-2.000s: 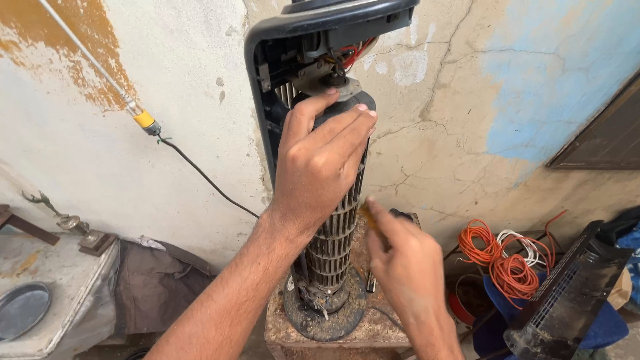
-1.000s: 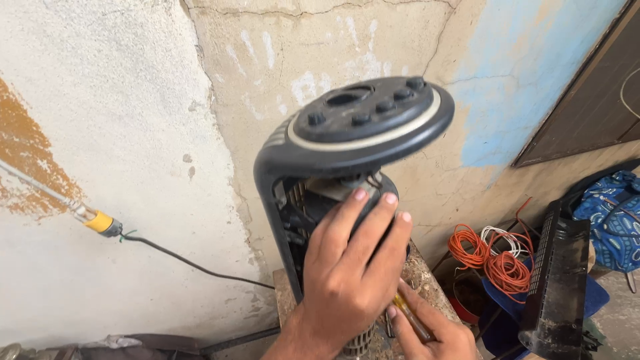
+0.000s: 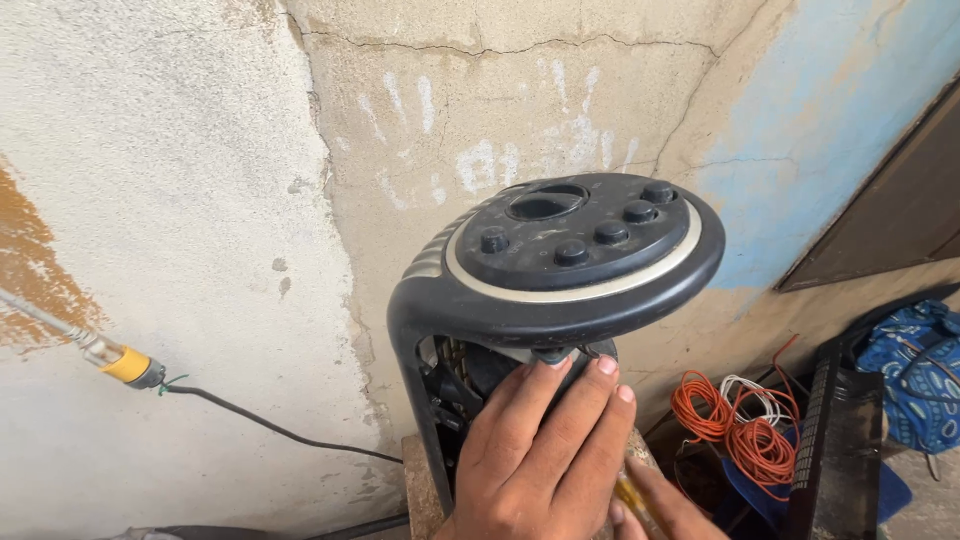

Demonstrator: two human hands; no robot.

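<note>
A black tower fan with its front off stands before me, its control top (image 3: 585, 225) bearing a dial and several round buttons. My left hand (image 3: 547, 450) lies against the inner parts just under that top, fingertips at its underside; what they press on is mostly hidden. Lower right, my right hand (image 3: 667, 510) grips a tool with a translucent yellow handle (image 3: 632, 495), probably a screwdriver. Its tip is hidden behind my left hand. Part of the right hand is cut off by the frame's bottom edge.
Behind the fan is a cracked wall (image 3: 487, 97). A yellow-and-clear plug connector (image 3: 124, 364) with a black cable hangs at left. Coils of orange wire (image 3: 757, 442), a black fan housing panel (image 3: 840, 450) and blue patterned fabric (image 3: 915, 367) are at right. A wooden stand (image 3: 420, 480) supports the fan.
The view has shifted, so the fan's top now shows from above. My left hand stays on the fan's upper inner part, and my right hand has come closer to it.
</note>
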